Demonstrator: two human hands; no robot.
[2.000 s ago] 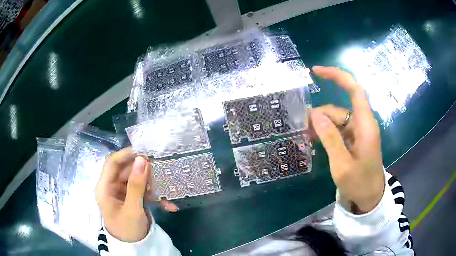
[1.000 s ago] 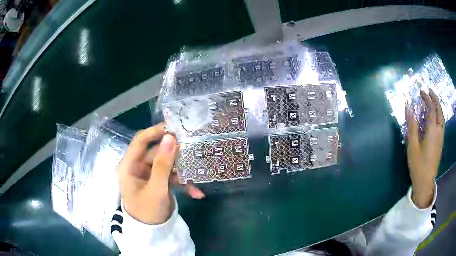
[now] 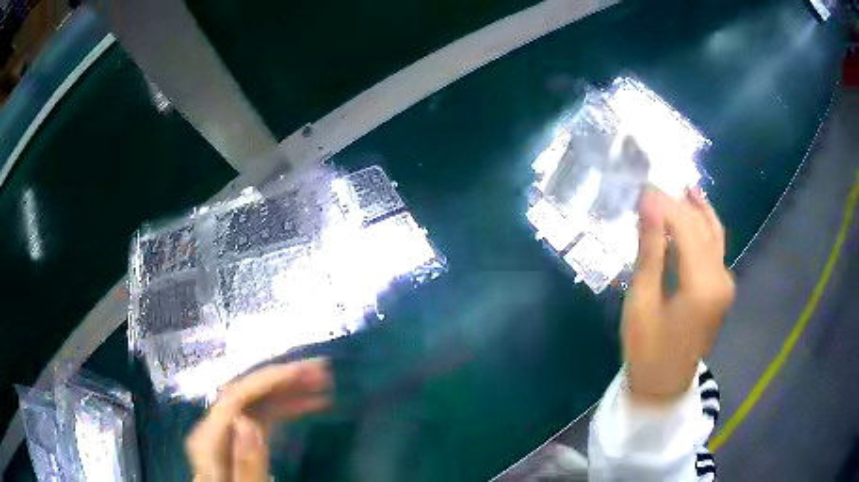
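Observation:
The main stack of bagged panels (image 3: 268, 268) lies ahead and left, overlapping, shiny, partly washed white by glare. My left hand (image 3: 259, 414) is blurred and cut off by the bottom edge, just below the stack's near side. It looks empty, thumb apart from the fingers. My right hand (image 3: 673, 292) has its fingertips over the near right part of the smaller pile of bagged panels (image 3: 589, 249). A blurred greyish clear bag (image 3: 607, 179) shows at the fingertips; whether they grip it is unclear.
Whitish filled clear bags (image 3: 89, 428) lie at the lower left, cut off by the edge. A pale metal rail (image 3: 405, 89) curves behind the main stack and meets an upright post (image 3: 202, 80). The dark green surface (image 3: 471, 320) ends at a curved edge, with a grey floor and yellow line beyond.
The view has turned right. The bagged panels in my left hand are out of it, and the hand has come away from them. My right hand has gone to the smaller pile.

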